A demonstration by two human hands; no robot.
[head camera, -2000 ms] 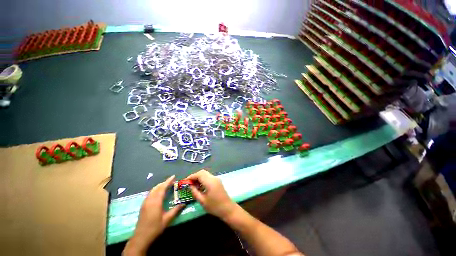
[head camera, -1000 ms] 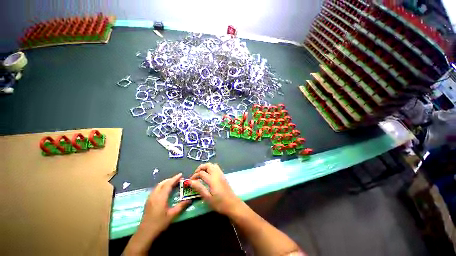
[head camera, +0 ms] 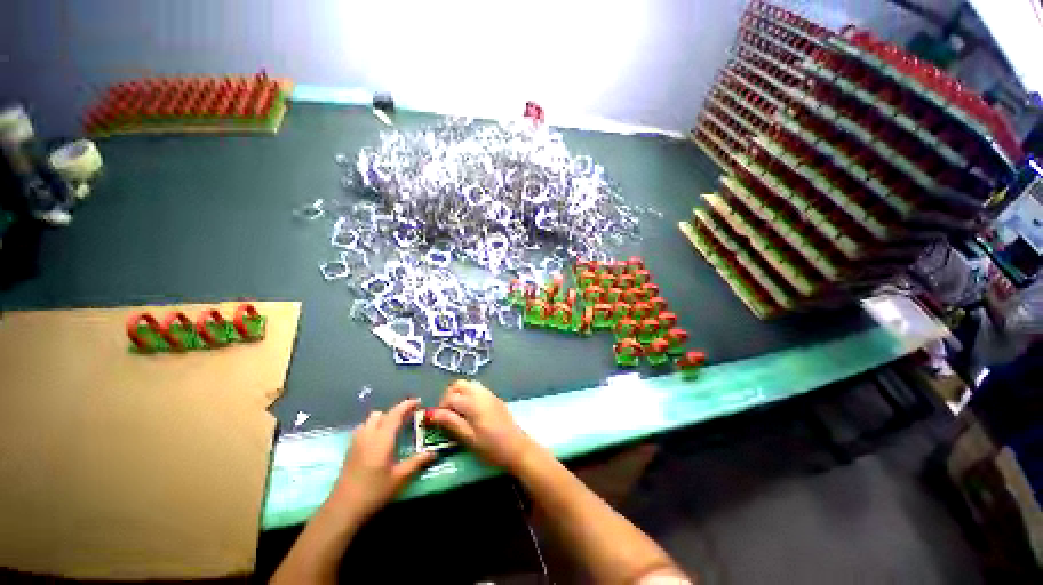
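Note:
A small green board assembly [head camera: 435, 432] with a red part on top sits at the bench's near edge, with a pale rim around it. My left hand [head camera: 375, 455] holds its left side with thumb and fingers. My right hand [head camera: 483, 425] is on its right and top, with fingers over the red part. The fingers partly hide it, so the fit of frame and fixture cannot be told. Loose silver-white frames [head camera: 486, 189] lie in a large pile behind. Green boards with red loops [head camera: 606, 303] stand in a group right of the pile's near part.
A tan cardboard sheet [head camera: 137, 446] at left bears a row of several red-green units [head camera: 197, 328]. A loaded tray [head camera: 189, 105] is far left, near tape rolls [head camera: 76, 162]. Tall stacked loaded trays [head camera: 846, 171] stand at right. White scraps [head camera: 302, 418] lie near the cardboard.
The camera view has shifted, so the bench items appear moved slightly. Both hands remain at the small unit; the right fingers have closed in over its red part and cover more of it.

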